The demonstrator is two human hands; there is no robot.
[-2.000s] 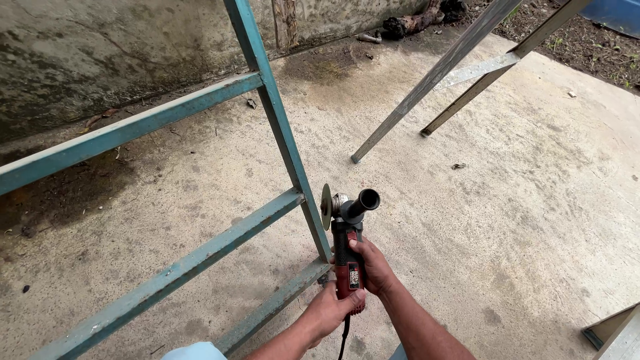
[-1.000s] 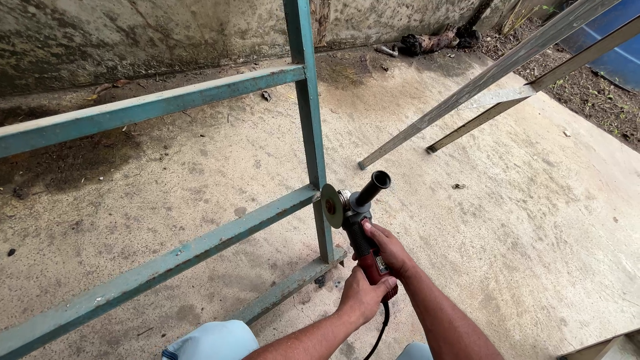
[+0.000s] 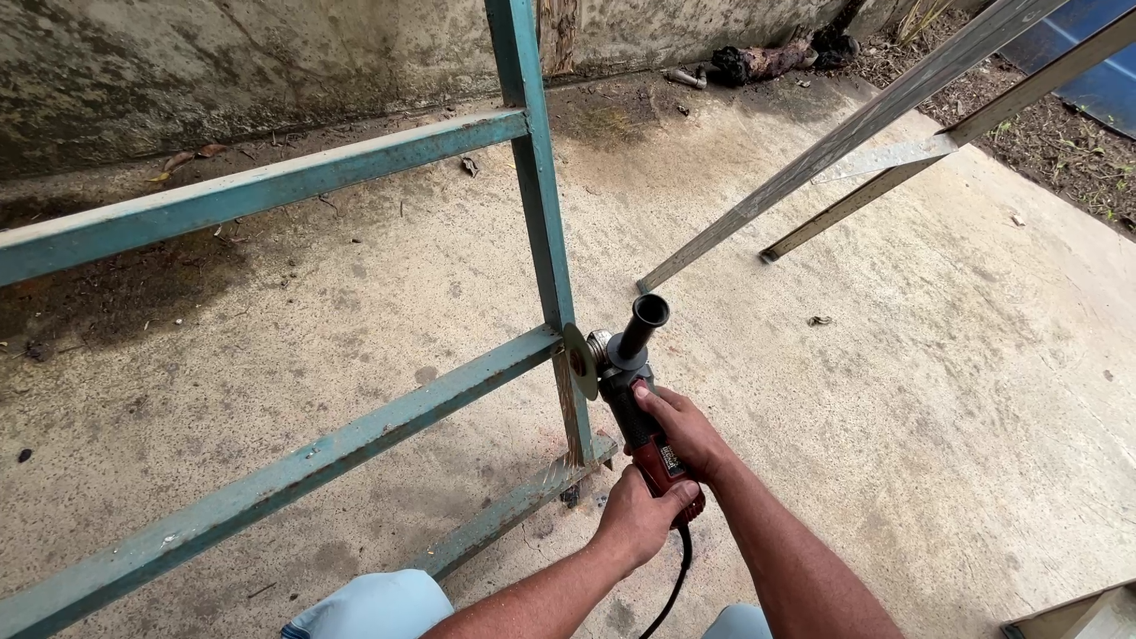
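My left hand (image 3: 641, 517) grips the rear of a red and black angle grinder (image 3: 655, 444). Around its body, nearer the head, is my right hand (image 3: 685, 432), its thumb by the red switch. The grinder's thin disc (image 3: 580, 361) stands on edge against the teal metal frame (image 3: 539, 213), where a crossbar (image 3: 355, 448) joins the upright. Fine sparks fall along the upright below the disc. A black side handle (image 3: 641, 328) points up from the grinder head, and a black cord (image 3: 679, 581) hangs from its rear end.
Bare metal legs (image 3: 799, 169) stand on the concrete floor (image 3: 887, 382) to the right. A stained wall (image 3: 266, 62) runs behind the frame. Burnt-looking debris (image 3: 768, 64) lies at the wall's foot. Part of another metal piece (image 3: 1078, 617) shows at the lower right.
Two seconds ago the disc was beside the upright with no sparks visible; now it meets the frame at the crossbar joint and sparks fall. Both hands have stayed on the grinder. The view has shifted.
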